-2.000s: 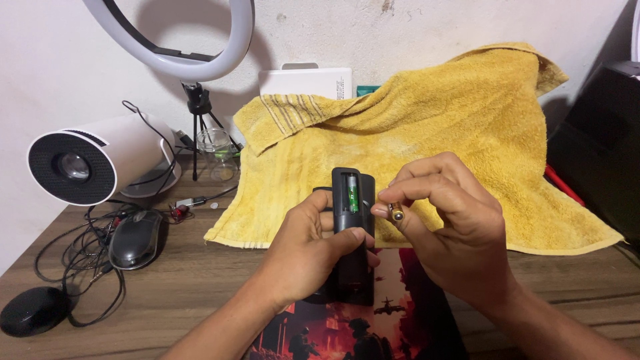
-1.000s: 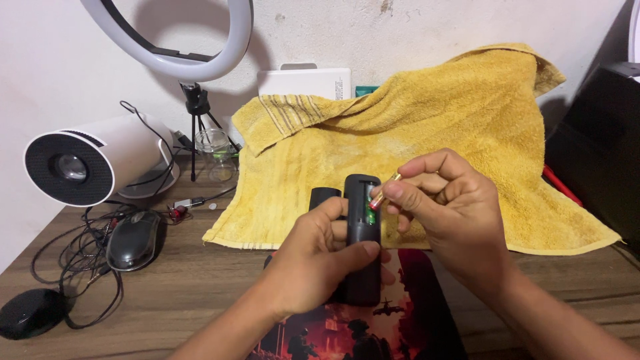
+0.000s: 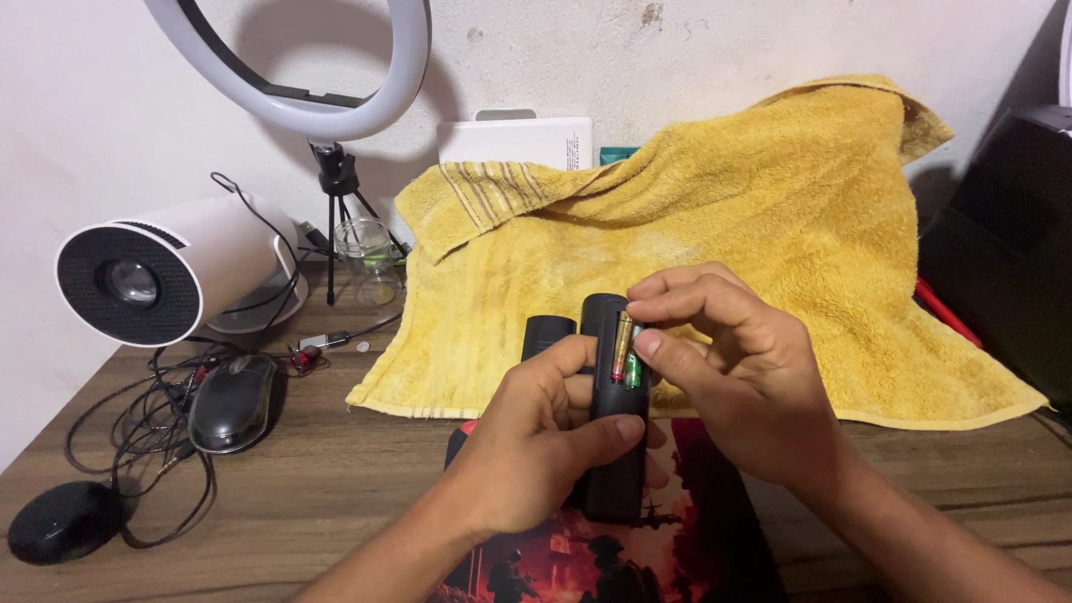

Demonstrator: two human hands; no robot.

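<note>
My left hand (image 3: 544, 435) grips a black remote control (image 3: 615, 469), its back facing up and the battery compartment uncovered. In the compartment a gold-and-red battery (image 3: 621, 347) lies beside a green battery (image 3: 635, 368). The fingertips of my right hand (image 3: 729, 352) are at the compartment's upper right edge, close to both batteries; whether they pinch one cannot be told. A black battery cover (image 3: 548, 335) shows just left of the remote, beyond my left fingers, which partly hide it.
A yellow towel (image 3: 754, 218) spreads behind the hands, over a white box (image 3: 569, 138). At left are a projector (image 3: 209, 268), a ring light (image 3: 410, 75) on a tripod, a glass jar (image 3: 368, 260), a computer mouse (image 3: 233, 402) and tangled cables. A printed mouse pad (image 3: 586, 561) lies below.
The gold-and-red battery was between my right fingers outside the compartment; it now lies inside, beside the green one. My right hand has moved left against the remote.
</note>
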